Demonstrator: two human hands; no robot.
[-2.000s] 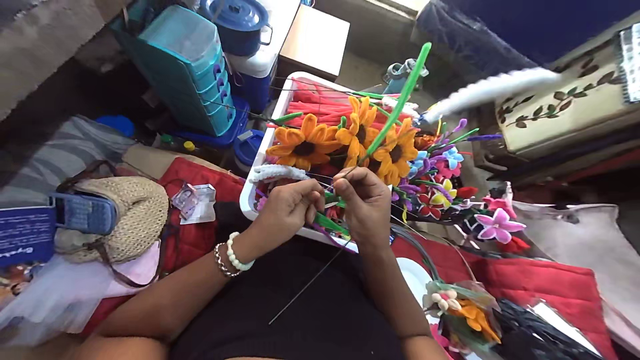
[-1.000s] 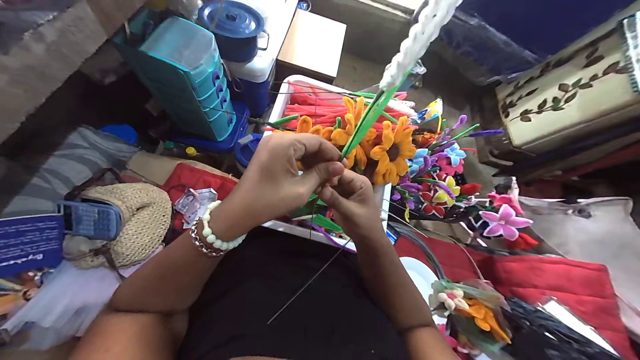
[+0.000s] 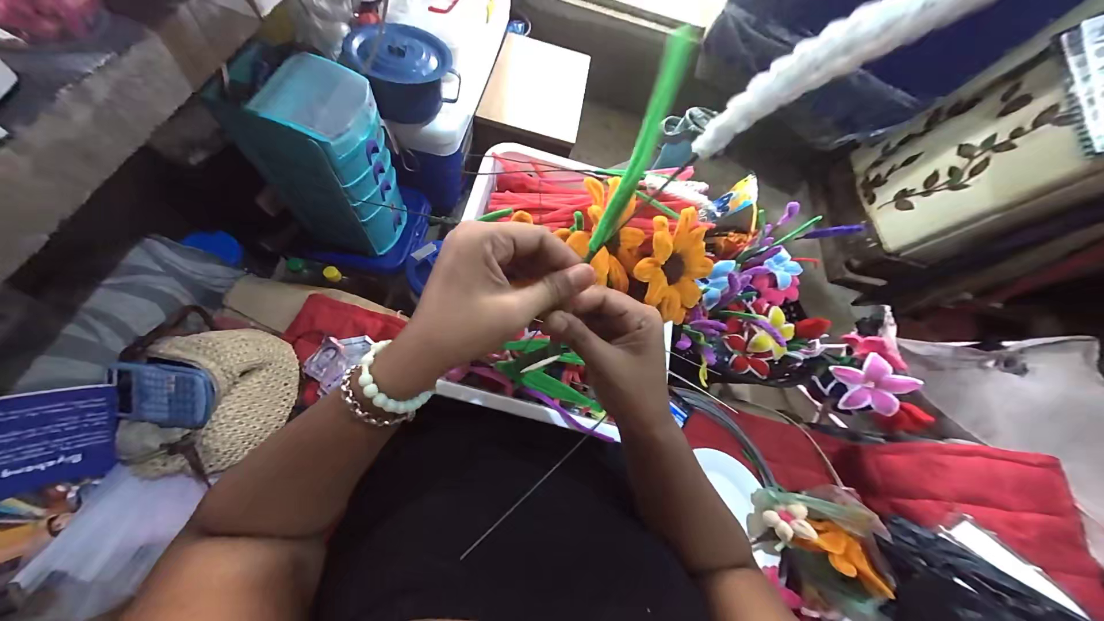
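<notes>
My left hand (image 3: 500, 302) pinches a thin wire stem, thumb and forefinger closed at the foot of a green pipe cleaner (image 3: 642, 147) that slants up and right. Just below and touching it, my right hand (image 3: 617, 341) pinches the same stem. The wire's bare lower end (image 3: 526, 500) runs down-left in front of the black clothing. A white fuzzy twisted piece (image 3: 828, 65) rises to the upper right on a thin dark stem; the joint between this stem and my fingers is partly hidden. Behind my hands, orange pipe-cleaner flowers (image 3: 674, 266) lie over a white tray (image 3: 476, 194).
Red pipe cleaners (image 3: 543, 194) fill the tray's back. Colourful fuzzy flowers (image 3: 776, 302) crowd its right side. At left stand a teal drawer unit (image 3: 332, 155) and a blue lidded pot (image 3: 401, 73); a woven bag (image 3: 250, 397) lies below. A wrapped flower bunch (image 3: 819, 539) sits at lower right.
The white piece, lying low at the left of my hands two seconds ago, now points to the upper right. My left hand has moved up beside the green pipe cleaner's foot.
</notes>
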